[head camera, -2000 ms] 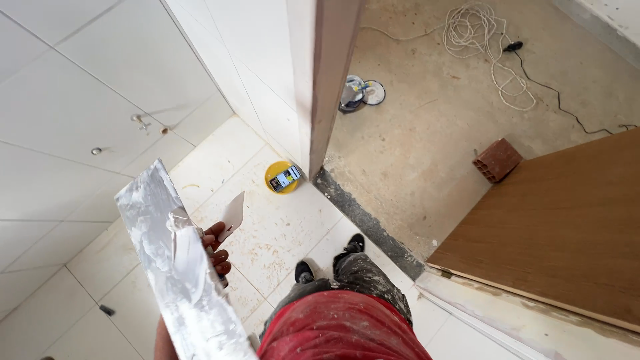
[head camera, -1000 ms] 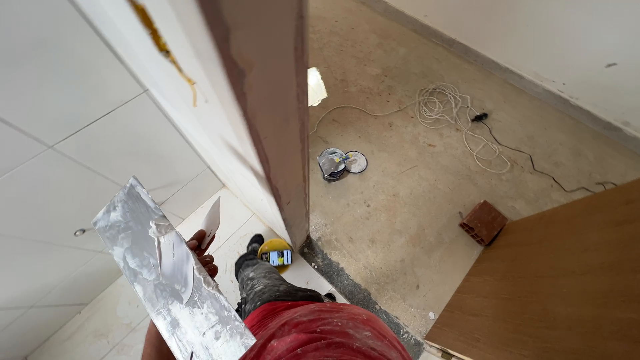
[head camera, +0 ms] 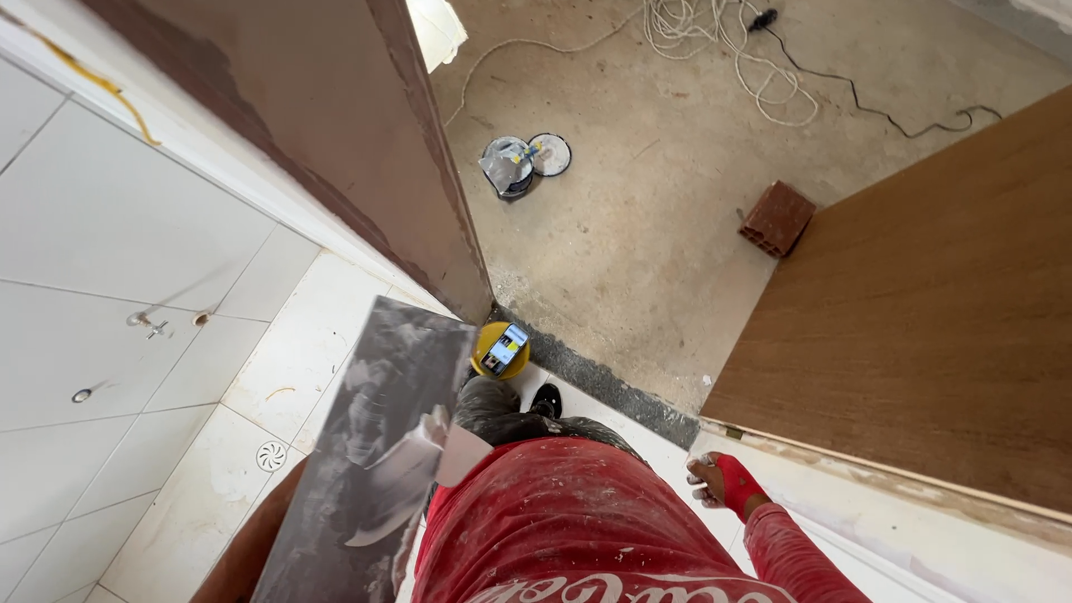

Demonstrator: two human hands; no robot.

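Note:
A rectangular plastering trowel (head camera: 360, 452), its metal plate smeared with whitish compound, is held up at lower left. My left forearm (head camera: 260, 536) runs behind it; my left hand is hidden by the plate. The pale blade of a putty knife (head camera: 463, 456) sticks out past the plate's right edge. My right hand (head camera: 710, 479), with a red wrap at the wrist, hangs at the right beside the door's edge, its fingers loosely curled and no object visible in it. A phone (head camera: 506, 348) lies on a yellow bucket (head camera: 481, 362) near my foot, at the base of the door frame.
A brown door frame (head camera: 335, 109) rises at left beside white wall tiles (head camera: 109, 201). Past the dark sill (head camera: 611, 389), a hollow brick (head camera: 777, 219) touches the wooden door (head camera: 913, 310). Farther off are an open tub (head camera: 508, 167), its lid (head camera: 553, 154) and coiled cable (head camera: 682, 25). A floor drain (head camera: 270, 456) lies left.
My right hand has come into view at the right. The fingers of my left hand, seen beside the trowel before, are now hidden behind it. The view has shifted.

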